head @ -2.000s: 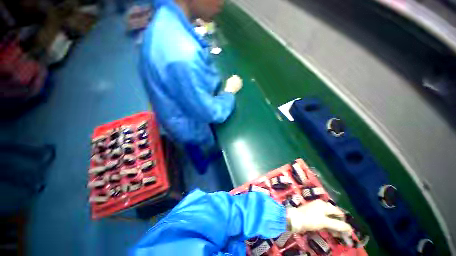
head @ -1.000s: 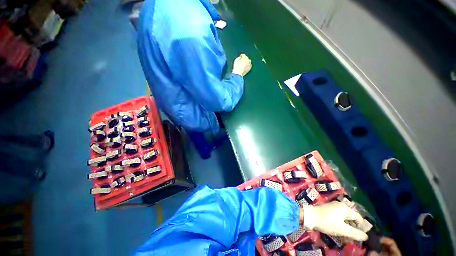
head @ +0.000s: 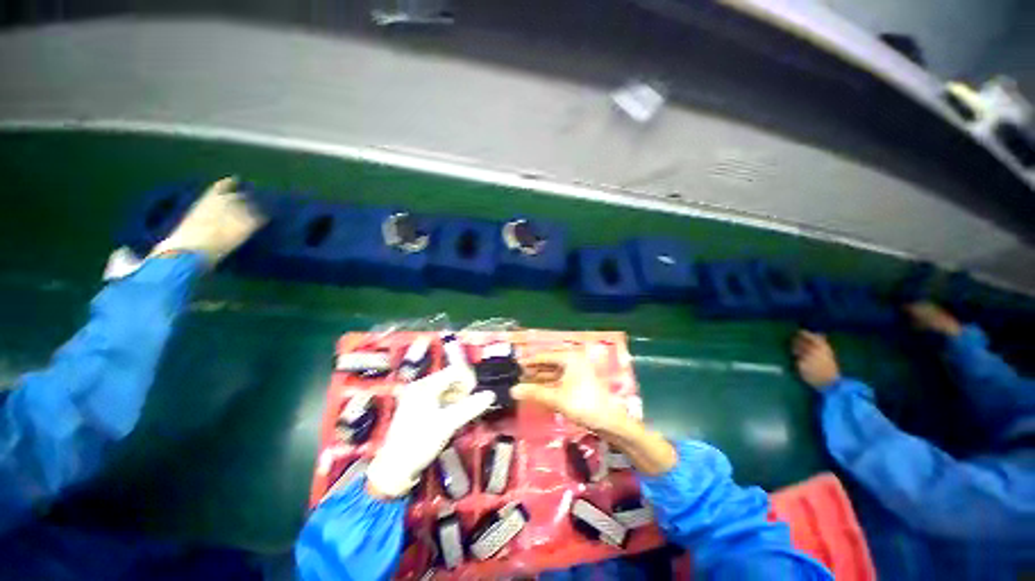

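Observation:
My left hand (head: pixel 422 429), in a white glove, and my right hand (head: pixel 590 400), which looks bare, meet over the red tray (head: pixel 543 454). Between their fingertips they hold a small dark watch-like piece (head: pixel 496 379). Its details are blurred. Several dark pieces with pale speckled bands lie in the tray's pockets, such as a banded piece (head: pixel 498 530) near the front. Clear film glares over the tray.
Behind the tray runs a row of blue holders (head: pixel 462 272); two hold round dark pieces (head: pixel 526 236). A neighbour's gloved hand (head: pixel 216 224) reaches to the left holders. Other hands (head: pixel 815 359) are at the right. Another red tray (head: pixel 834 524) sits lower right.
The view has swung from the neighbour and the stacked trays to the tray and holders in front. Both my hands now hold a dark piece together.

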